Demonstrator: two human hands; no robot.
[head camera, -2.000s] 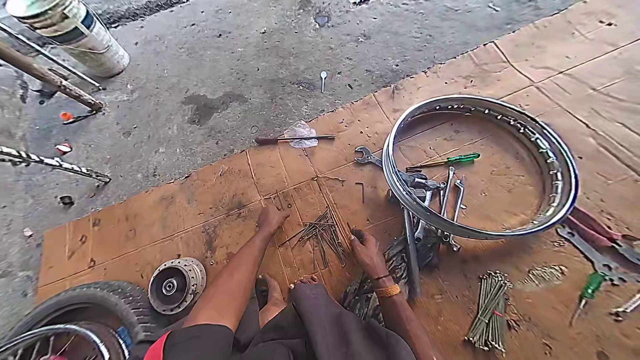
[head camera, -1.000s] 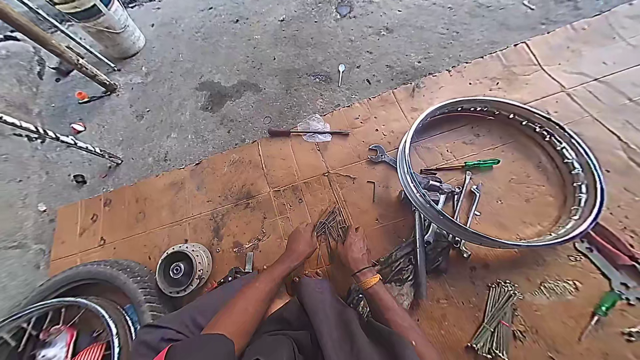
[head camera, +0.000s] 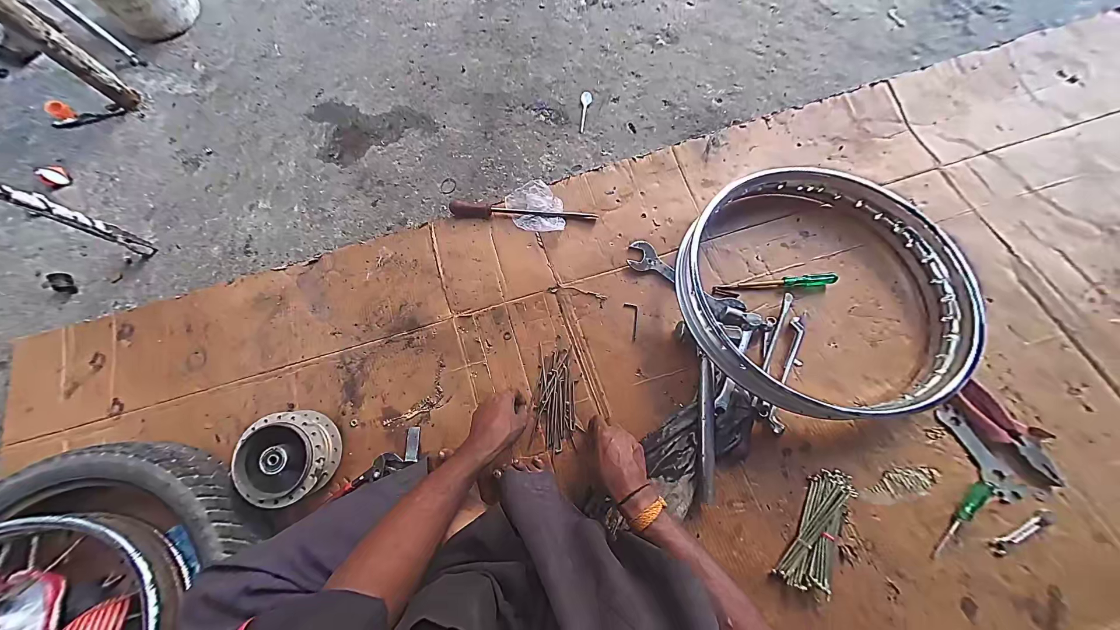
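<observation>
A small pile of loose metal spokes (head camera: 556, 398) lies on the cardboard between my two hands. My left hand (head camera: 499, 427) is at the pile's left side, its fingers bent and the fingertips partly hidden. Just right of the pile is my right hand (head camera: 617, 455), palm down and fingers curled; whether it pinches a spoke is unclear. A chrome wheel rim (head camera: 967, 302) rests at the right, partly over several wrenches (head camera: 779, 332) and a green-handled screwdriver (head camera: 809, 281). A tied bundle of spokes (head camera: 814, 534) lies at the lower right. The wheel hub (head camera: 284, 459) sits left of my left arm.
Tyres (head camera: 188, 490) and a spoked wheel crowd the lower left. Beyond the spoke pile lie a hex key (head camera: 633, 319) and a brown-handled screwdriver (head camera: 472, 210) over clear plastic. Pliers (head camera: 1006, 429) and another green-handled screwdriver (head camera: 973, 503) are at the right. A bucket (head camera: 153, 13) stands at the upper left.
My hands were wide of the spread spokes two seconds ago, then closed in on both sides of them. Now they are farther apart again, and the spokes lie in a narrower pile.
</observation>
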